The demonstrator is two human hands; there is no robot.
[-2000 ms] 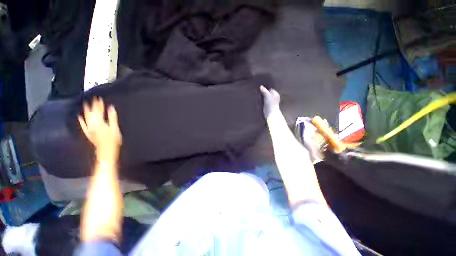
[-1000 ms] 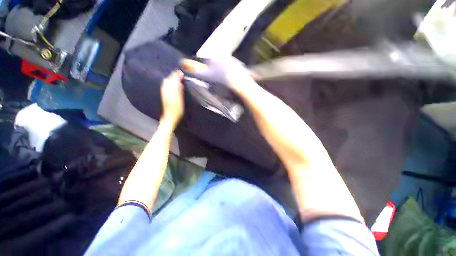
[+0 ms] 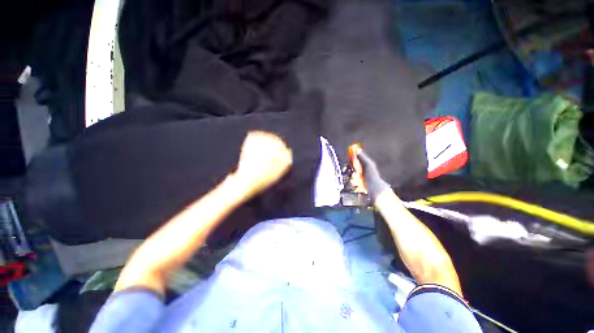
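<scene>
A black garment [image 3: 163, 156] lies over the long padded form, whose rounded end [image 3: 49, 188] shows at the left. My left hand [image 3: 266, 156] is bare and curled like a fist over the garment's right part; its fingertips are hidden, so I cannot tell if it pinches cloth. My right hand [image 3: 369, 174], in a thin grey glove, holds the steam iron [image 3: 328, 177] by its tan handle. The iron is tilted, its shiny soleplate facing left, at the garment's right end.
The dark grey table [image 3: 365, 71] extends behind the iron. A red and white iron rest [image 3: 446, 147] is at its right edge. A yellow hose [image 3: 508, 200] and white hose [image 3: 498, 229] run right. A white bar [image 3: 103, 65] stands at far left. Green sacking [image 3: 521, 140] lies right.
The iron has moved from the form's left end to its right end in my right hand. My left hand has moved off the rounded end. The view has turned and shifted.
</scene>
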